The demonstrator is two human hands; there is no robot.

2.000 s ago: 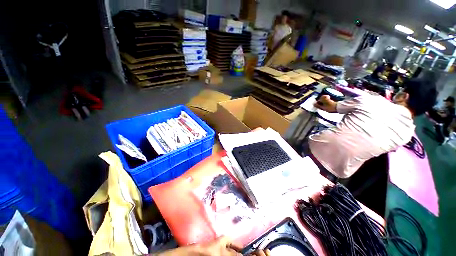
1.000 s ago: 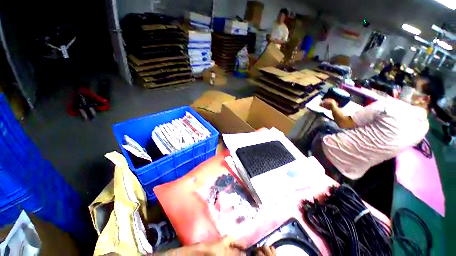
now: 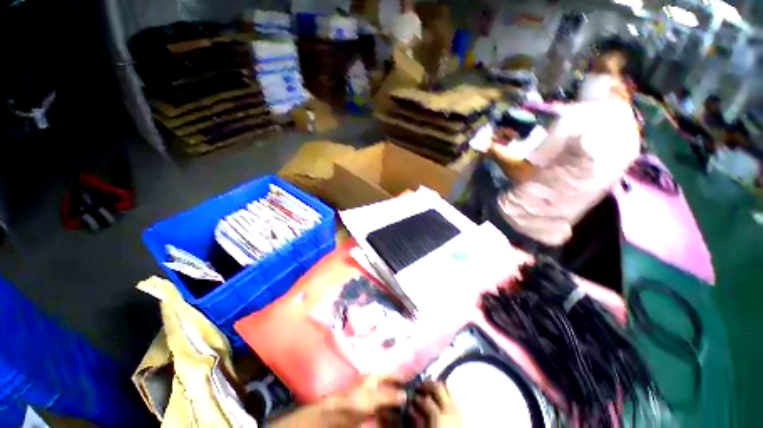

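Observation:
The square black speaker housing with its round white centre lies at the bottom edge, partly cut off and blurred. My left hand reaches in from the lower left to the housing's left side. Fingers that look like my right hand are at the housing's left edge, mostly cut off by the frame. Something dark shows between the two hands, but blur hides what it is and whether either hand grips it. A clear bag of small black parts lies on the red sheet.
A black honeycomb rectangle lies on a white carton. A black cable bundle is at right, a coiled cable beyond. A blue crate holds white packets. Yellowish paper is lower left. A seated person is beyond.
The view has turned, so the scene sits further left and more of the housing shows. My hands are closer together, with something dark between them. The seated person's head has turned.

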